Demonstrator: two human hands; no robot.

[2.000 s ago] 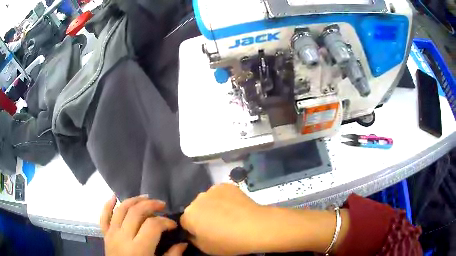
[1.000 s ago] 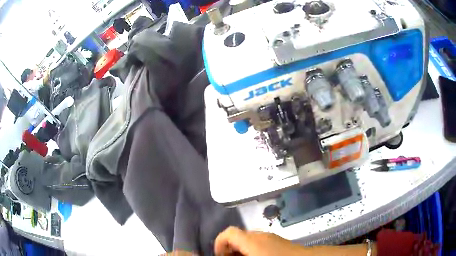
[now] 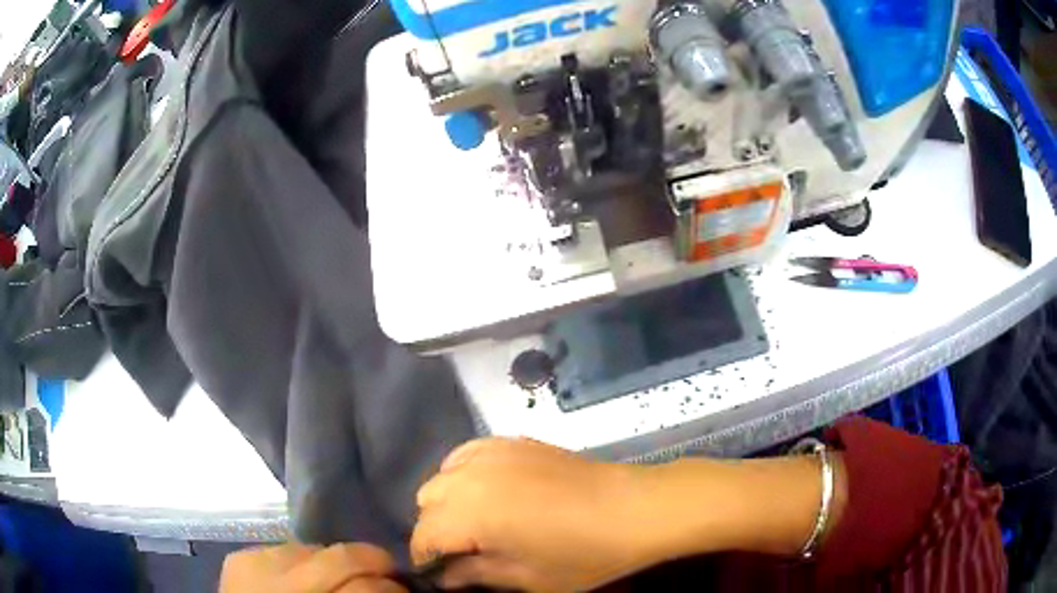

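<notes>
A dark grey garment (image 3: 243, 266) lies in a heap left of the machine, and its narrow end reaches over the table's front edge. My right hand (image 3: 522, 510) is closed on that end, with a small black piece (image 3: 427, 570) showing at its fingertips. My left hand (image 3: 311, 570) is at the bottom edge, partly cut off, with its fingers on the cloth end beside my right hand. The white overlock machine (image 3: 464, 232) with "JACK" lettering stands in front. No cloth is on its bare plate near the presser foot.
A grey recessed tray (image 3: 661, 339) with lint specks lies before the machine. Thread snips (image 3: 855, 273) with pink and blue handles lie right of it. A black phone (image 3: 997, 182) lies further right. A blue basket (image 3: 1020, 99) is at the right edge. A measure strip follows the table's curved edge.
The view tilted up and then down again. My left hand was spread beside the black piece, then almost out of view, and now shows lower with its fingers closer together. My right hand stays at the garment end.
</notes>
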